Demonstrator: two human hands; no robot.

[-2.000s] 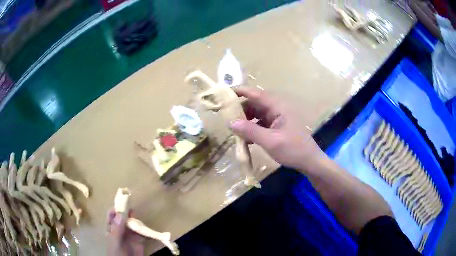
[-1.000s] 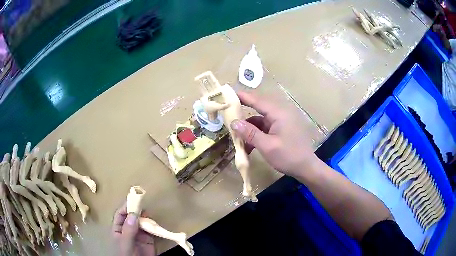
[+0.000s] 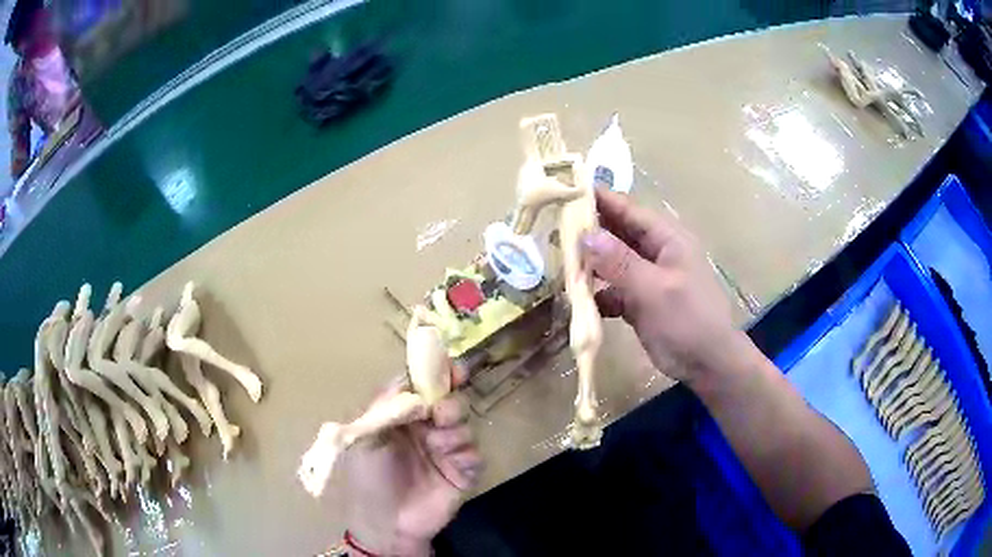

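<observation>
My right hand (image 3: 664, 277) holds a cream body piece (image 3: 580, 283) upright above the table, with its squarish open frame at the top and its foot pointing down. My left hand (image 3: 419, 468) holds a cream bent leg (image 3: 428, 359), its thigh end up at the near side of the glue stand and its foot to the lower left. The two pieces are apart. The glue stand (image 3: 490, 318) has a yellowish crusted top, a red spot (image 3: 466, 296) and a white round cup (image 3: 515, 259) at its far edge. A white bottle (image 3: 611, 160) lies partly behind the body piece.
A pile of joined bodies (image 3: 109, 375) lies at the left. Blue trays (image 3: 805, 375) stand at the right, one with a row of slim cream pieces (image 3: 919, 419). Black parts (image 3: 344, 83) lie on the green surface (image 3: 234, 163). Loose cream parts (image 3: 873, 93) lie far right.
My left hand has moved up and right with the leg, bringing its thigh end to the stand. My right hand still holds the body piece, now more upright. The view has shifted.
</observation>
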